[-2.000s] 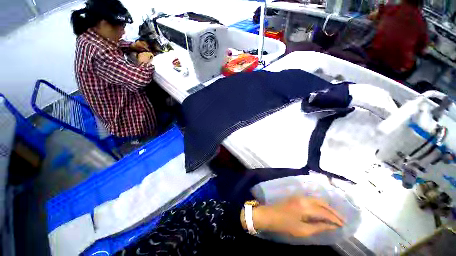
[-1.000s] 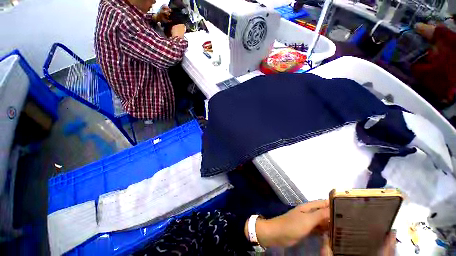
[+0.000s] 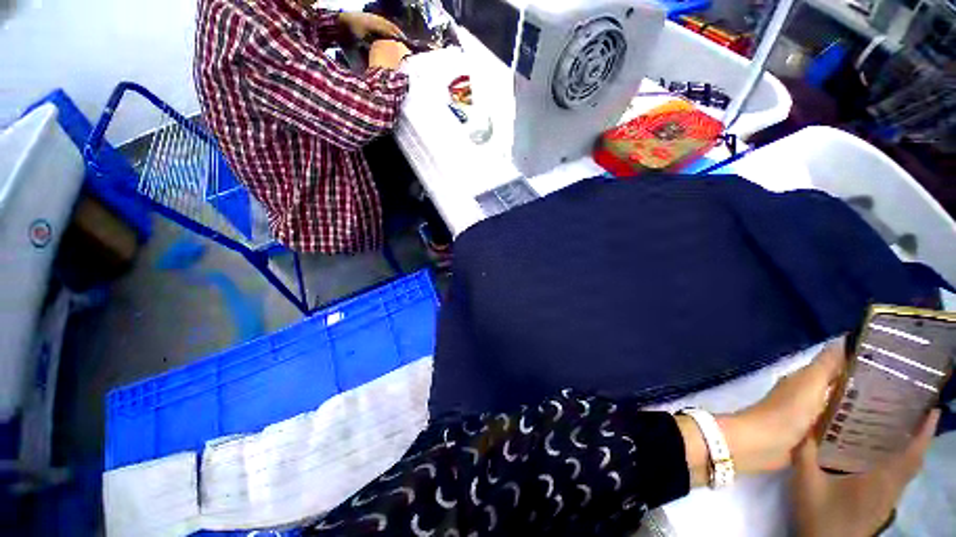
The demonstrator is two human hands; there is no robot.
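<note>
A gold-edged smartphone (image 3: pixel 891 393) is held up at the right edge, tilted, with lines on its screen. My left hand (image 3: pixel 781 420), with a white band at the wrist, is at the phone's left edge, its fingertips partly hidden behind it. My right hand (image 3: pixel 865 488) holds the phone from below and at its right side; the picture's bottom edge cuts it off. A large navy panel (image 3: pixel 629 283) lies spread over the white table (image 3: pixel 734 503) and hangs off its left side.
A blue plastic crate (image 3: pixel 273 367) with stacked white pieces (image 3: pixel 325 441) stands left. A person in a checked shirt (image 3: pixel 294 126) works behind, beside a machine head (image 3: pixel 577 79) and a red packet (image 3: pixel 666 136). A blue metal rack (image 3: pixel 189 189) stands at the far left.
The phone, absent two seconds ago, came up between my hands and now is farther right and higher in view. The view has turned, so my sewing machine is out of the picture.
</note>
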